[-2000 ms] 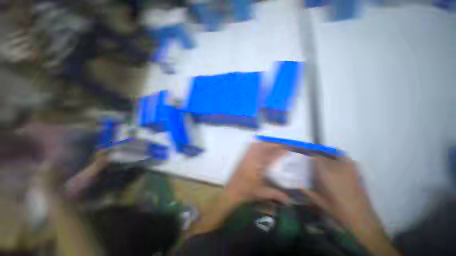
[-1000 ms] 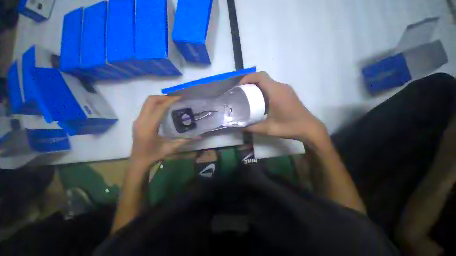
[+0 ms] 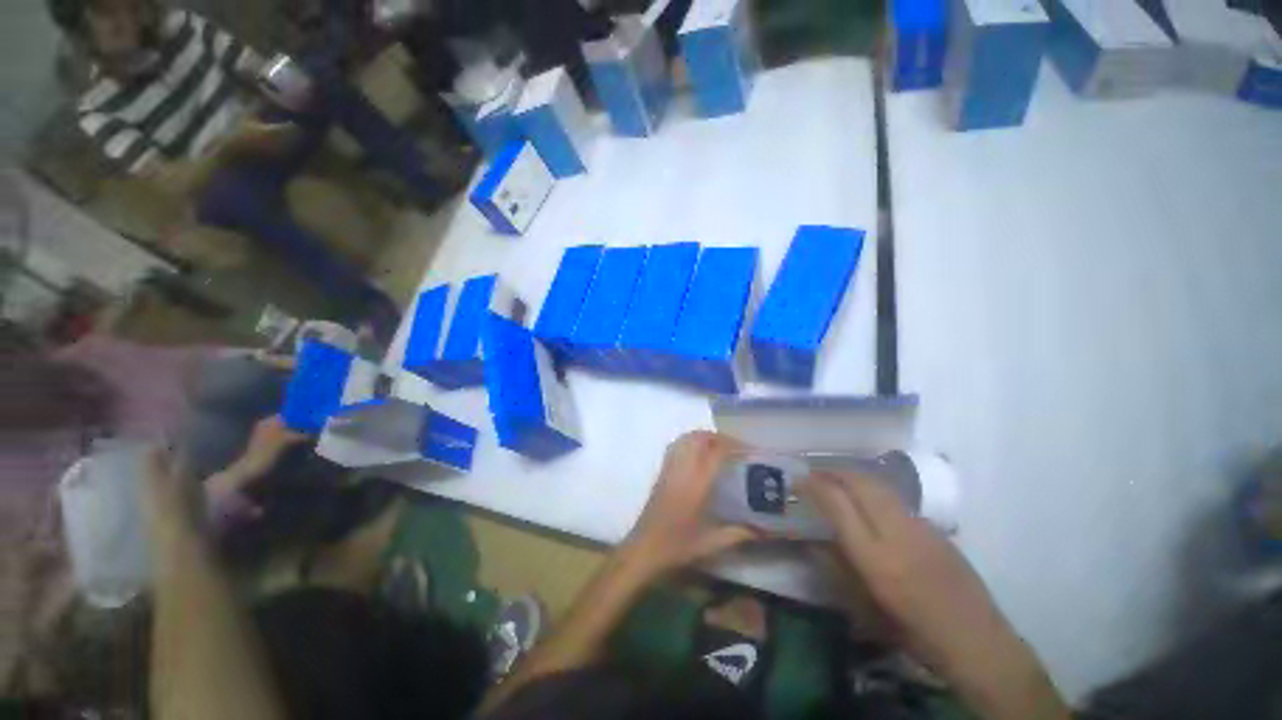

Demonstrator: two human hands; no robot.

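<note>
An open carton [image 3: 816, 418] lies at the table's front edge, its long flap raised on the far side. A translucent product unit with a white round end [image 3: 934, 492] sticks out of the carton's right side. A small black part [image 3: 766, 488] shows at its left. My left hand [image 3: 689, 499] grips the carton's left end. My right hand [image 3: 879, 528] lies over the middle of the unit, fingers on it beside the black part; its fingertips' exact hold is unclear.
Several closed blue cartons [image 3: 717, 317] stand in a row beyond my hands. Light-blue-sided cartons [image 3: 998, 63] stand at the far edge. Another open carton [image 3: 387, 429] lies at left, near a neighbour's hand [image 3: 267, 447]. A dark seam [image 3: 884, 253] divides the tables.
The view has swung up and left. My right hand has moved from the white end onto the middle of the unit. My left hand still holds the left end.
</note>
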